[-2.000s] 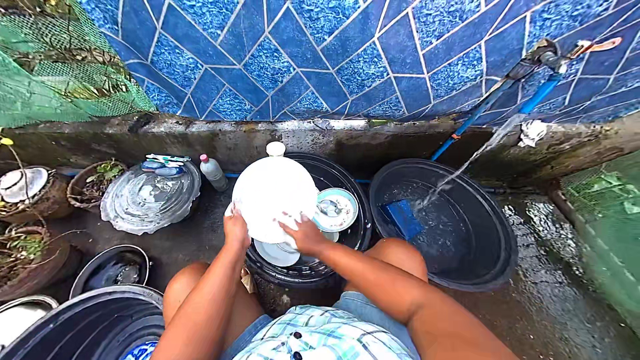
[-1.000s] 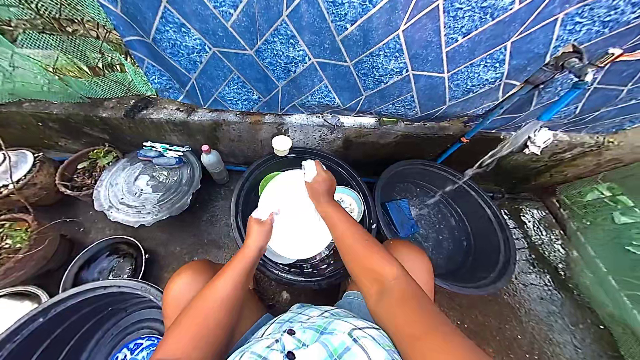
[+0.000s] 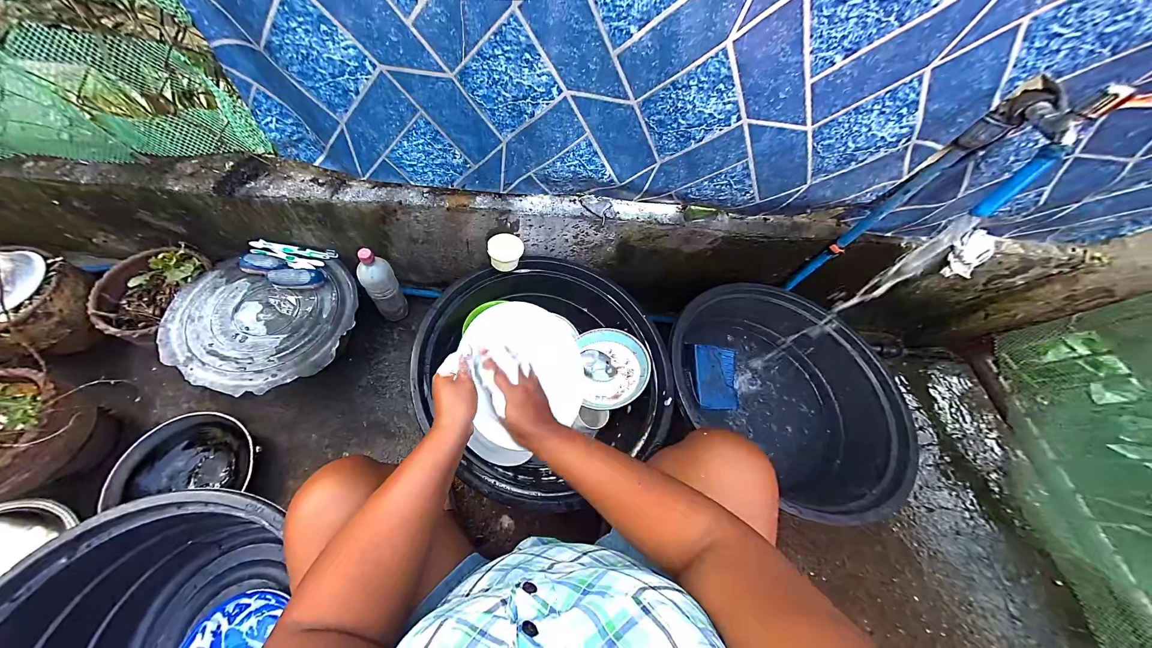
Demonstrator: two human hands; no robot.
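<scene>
A round white plate (image 3: pixel 551 360) is tilted over the black basin (image 3: pixel 540 270) in front of me. My left hand (image 3: pixel 454 396) grips the plate's left edge. Suds cover the fingers of my right hand (image 3: pixel 522 400), which lies on the plate's face; whether it holds a sponge or cloth cannot be seen. Beside the plate, inside the basin, are a blue-rimmed patterned plate (image 3: pixel 615 369), a metal cup (image 3: pixel 590 419) and part of a green dish (image 3: pixel 481 312). A small white tub (image 3: pixel 505 251) stands at the basin's back rim.
Water pours from a blue pipe (image 3: pixel 1021 180) into the right black tub (image 3: pixel 801 432), where a blue object (image 3: pixel 715 377) lies. To the left are a lid with brushes (image 3: pixel 256 324), a bottle (image 3: pixel 382 284), a dark pan (image 3: pixel 193 459), potted plants and a large black tub (image 3: pixel 135 549).
My right hand has moved from the plate's upper right edge down onto its face. My left hand stays at the plate's left side.
</scene>
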